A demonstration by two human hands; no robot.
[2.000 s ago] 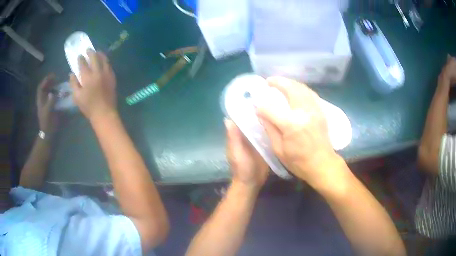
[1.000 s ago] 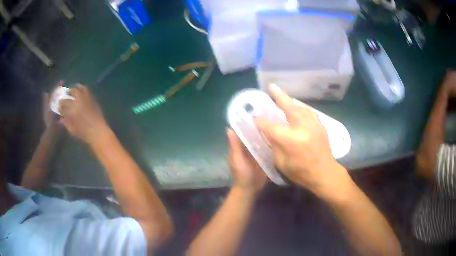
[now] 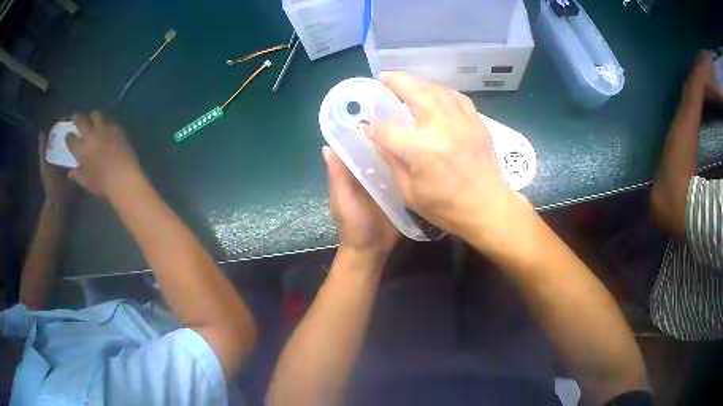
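A translucent white oval housing [image 3: 361, 151] is held tilted above the table, a round hole with a dark centre near its upper left end. My left hand [image 3: 357, 202] holds it from below at its left side. My right hand [image 3: 444, 147] lies across the top of it, fingertips on its face near the round hole. A flat white vented cover plate [image 3: 515, 157] shows beyond my right hand, its round grille at the right end; the rest of it is hidden by the hand. A dark part shows at the housing's lower end.
An open white box [image 3: 452, 67] stands behind my hands. Another housing [image 3: 583, 55] lies at the upper right. A green LED strip board [image 3: 198, 124] and thin wires lie at the left. People work on both sides; the left one's hands hold a white part [image 3: 62, 145].
The view has shifted, so the table things appear higher and farther left. My hands keep their hold on the housing. The left person's hands have changed their hold on the white part.
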